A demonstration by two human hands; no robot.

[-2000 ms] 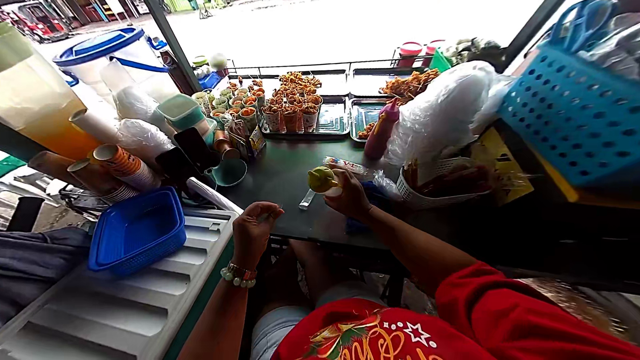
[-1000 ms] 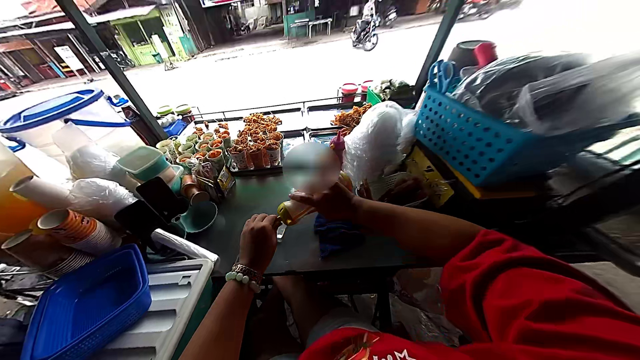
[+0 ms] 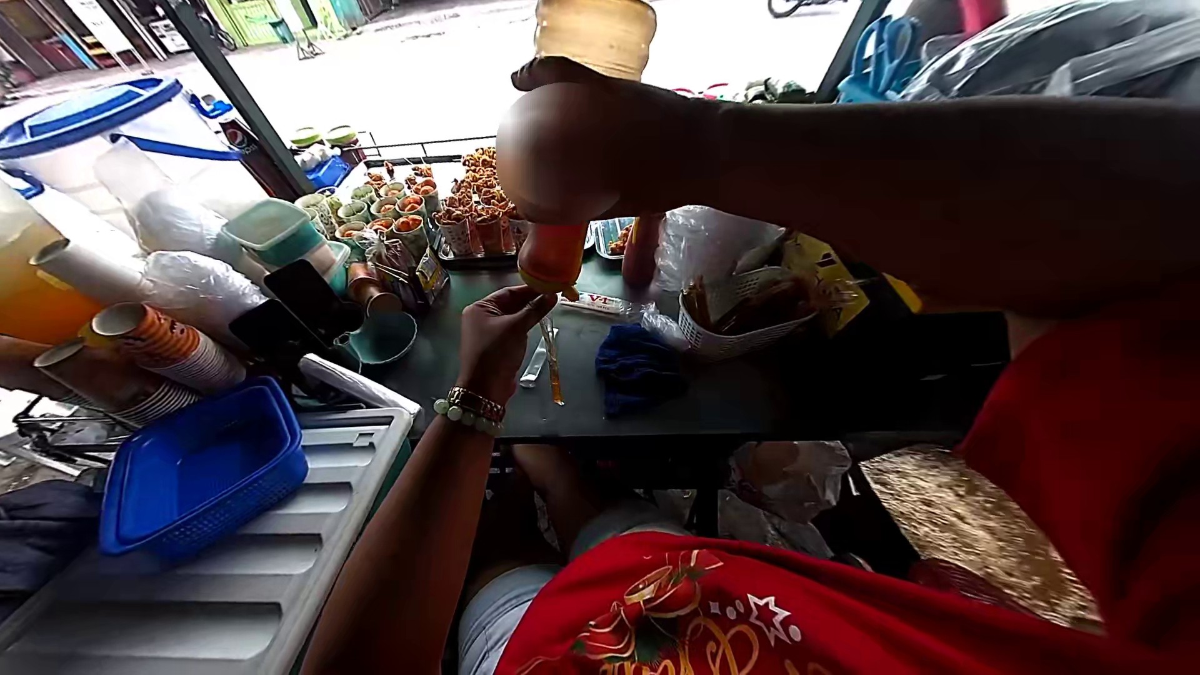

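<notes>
My right hand (image 3: 600,141) is raised and grips a plastic bottle (image 3: 595,37), its pale base up and its orange-red neck pointing down; a blurred patch hides part of the grip. The thumb and finger of my left hand (image 3: 502,337) are pinched beside the bottle's yellow cap (image 3: 548,284). A narrow clear plastic sleeve (image 3: 555,370) with amber contents runs down from these fingertips; whether its lower end touches the table is unclear. Behind it on the dark table (image 3: 469,412) lies a white strip or packet (image 3: 536,361). A dark blue cloth (image 3: 639,366) is to the right.
Cups of fried snacks (image 3: 478,202) stand at the back. A white basket (image 3: 741,314) and a reddish bottle (image 3: 642,251) are on the right. Stacked paper cups (image 3: 169,347), a dark green bowl (image 3: 384,337) and a blue plastic basket (image 3: 202,469) on a white lid (image 3: 225,600) are left.
My right hand has risen with the bottle, which now points cap down. My left hand, apart from the bottle two seconds ago, is now at its cap. The amber-filled sleeve has come into sight.
</notes>
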